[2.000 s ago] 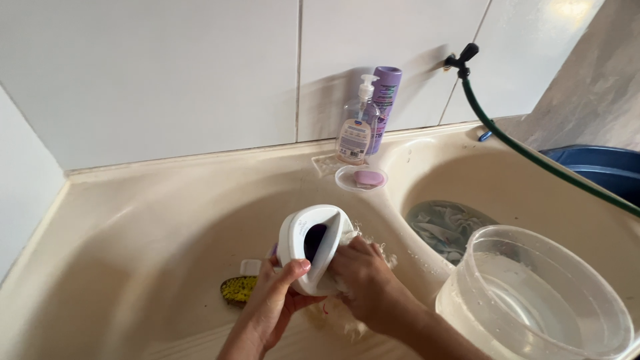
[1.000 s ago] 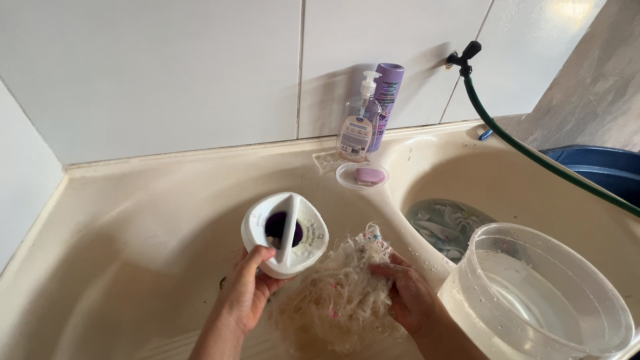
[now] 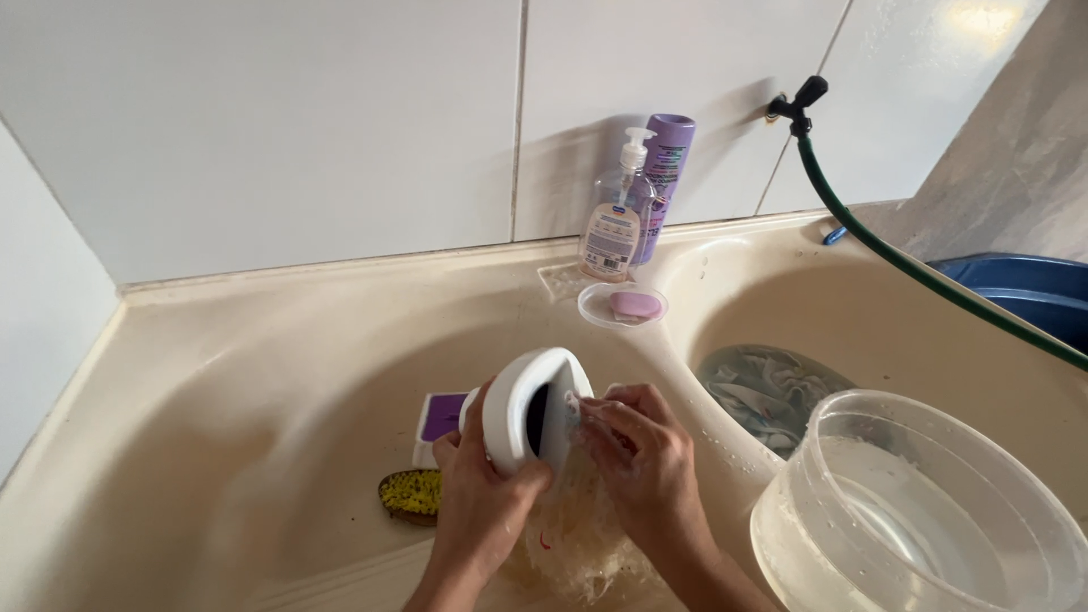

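My left hand point(image 3: 480, 476) grips a white plastic part point(image 3: 516, 408) with a dark opening and a raised flat fin, tilted over the basin. My right hand point(image 3: 642, 459) pinches a frayed, stringy whitish scrubber point(image 3: 582, 544) against the fin; the rest of the scrubber hangs below, between my forearms. Left of my left hand, a brush with yellow bristles point(image 3: 410, 493) lies bristles up in the basin, partly hidden by that hand. Just behind it is a white and purple flat object point(image 3: 442, 418), also partly covered.
A clear plastic tub point(image 3: 790, 518) with water stands at right. Behind it, cloth point(image 3: 765, 391) soaks in a second basin. A soap dish point(image 3: 595, 308) with pink soap point(image 3: 635, 304), a pump bottle point(image 3: 608, 238) and a purple bottle point(image 3: 671, 161) stand on the ledge. A green hose point(image 3: 901, 259) runs from the tap point(image 3: 797, 106).
The white part has turned from facing up to a steep tilt. My right hand has moved left with the scrubber, from beside the part onto its fin.
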